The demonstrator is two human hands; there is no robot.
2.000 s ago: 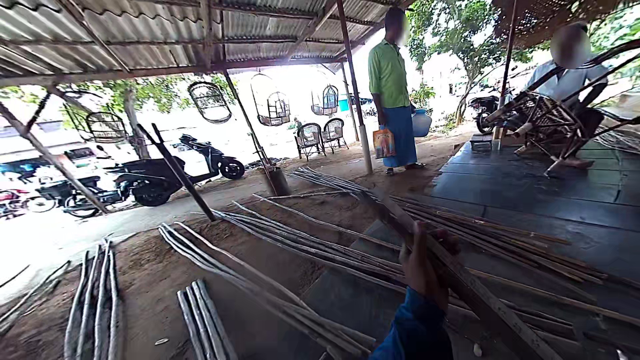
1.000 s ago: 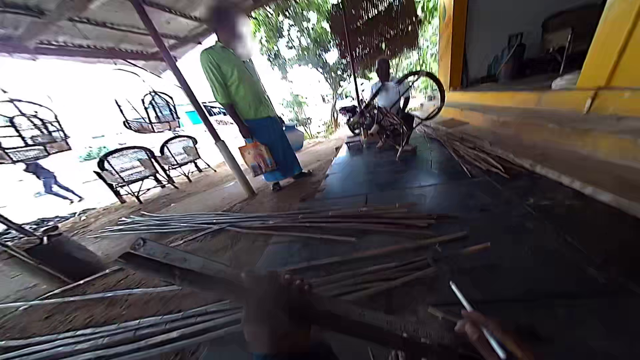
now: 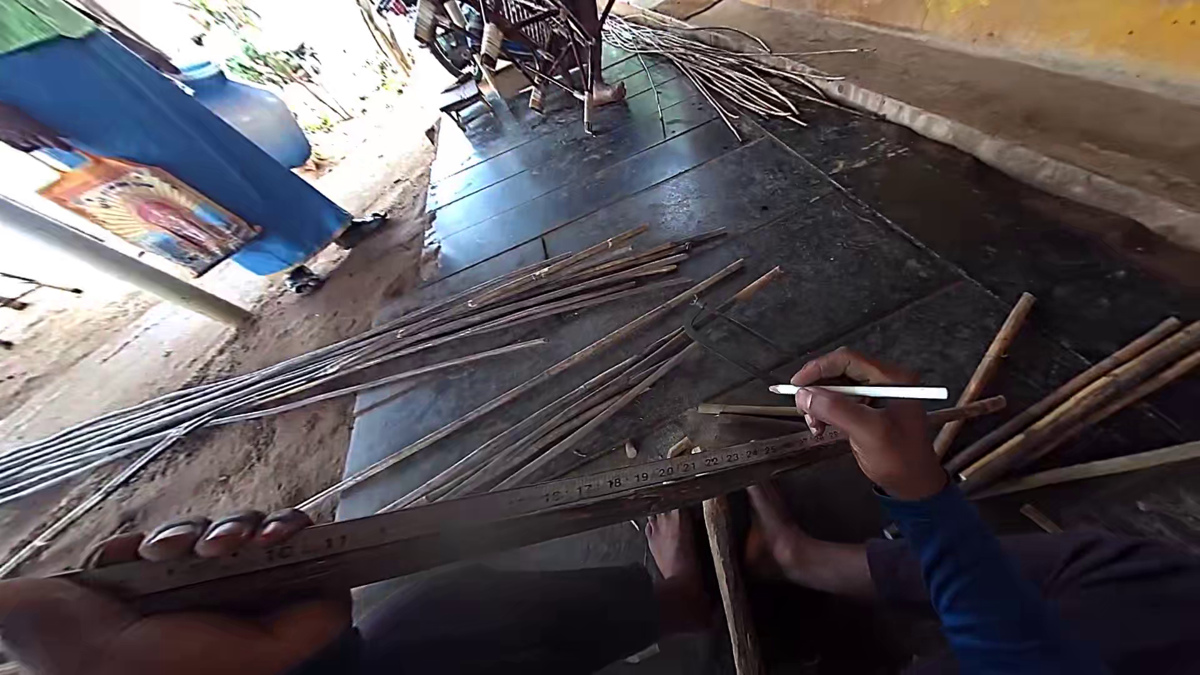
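Observation:
A long flat measuring rule (image 3: 525, 502), marked with numbers, lies across the view over my legs. My left hand (image 3: 187, 581) grips its left end, fingertips curled over the upper edge. Between the thumb and fingers of my right hand (image 3: 872, 422) is a white pencil or marker (image 3: 872, 392), its tip pointing left, above the rule's right part. A cane pole (image 3: 970, 409) shows beside that hand, partly hidden by it. Under the rule, a wooden stick (image 3: 729, 581) stands out between my bare feet.
Long cane poles (image 3: 562, 375) lie ahead on the dark stone floor. More poles (image 3: 1087, 403) are at the right, and thin canes (image 3: 712, 66) farther off. A person in blue cloth (image 3: 178, 141) stands at left by a metal post (image 3: 112, 262); another person's foot (image 3: 607, 93) shows behind a cane frame.
The view has swung right and down. The white pencil or marker in my right hand has come over the rule, with its tip now pointing left. My left hand still holds the rule.

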